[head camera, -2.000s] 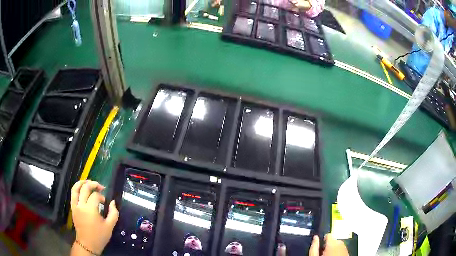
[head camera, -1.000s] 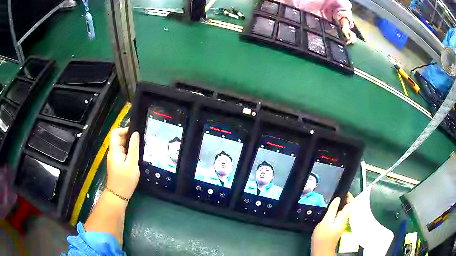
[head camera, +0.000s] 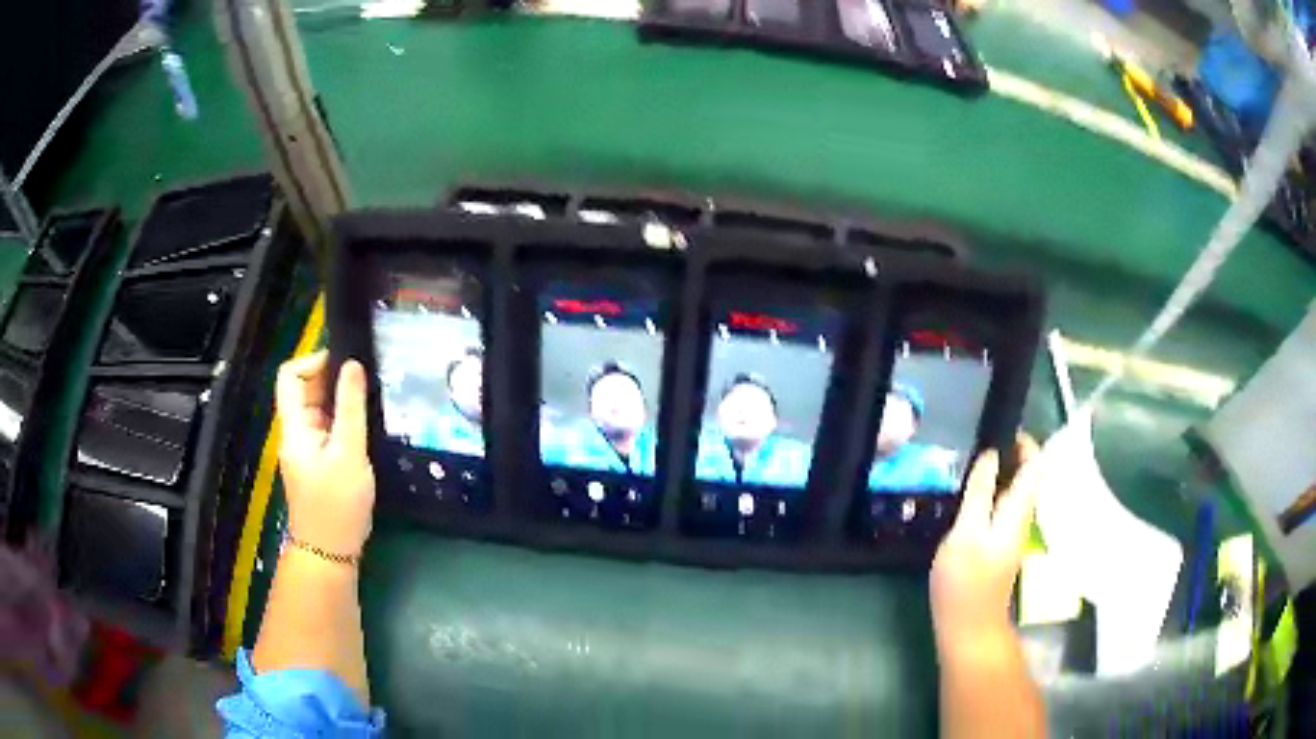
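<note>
A black phone tray (head camera: 678, 537) is held up in front of me, tilted toward me, with smartphones in its slots. Each smartphone (head camera: 602, 390) is lit with a front-camera picture of a person in blue, red text above and round icons below. My left hand (head camera: 326, 455) grips the tray's left end, and my right hand (head camera: 986, 556) grips its right end. Some fingers are hidden behind the tray. A second phone tray (head camera: 707, 220) lies behind it, mostly hidden, only its far edge showing.
More trays of dark phones (head camera: 142, 419) lie at the left beside yellow tape (head camera: 257, 541) and a metal post (head camera: 283, 123). Another tray (head camera: 816, 41) is at the top. At right are a white label roll (head camera: 1119, 556), a leaning white board (head camera: 1270, 440) and a yellow-handled tool (head camera: 1155, 94).
Two seconds ago the near tray was low, with my hands at its sides. My hands then lifted it over the second tray. Since one second ago it appears slightly higher and more level; the picture has blurred.
</note>
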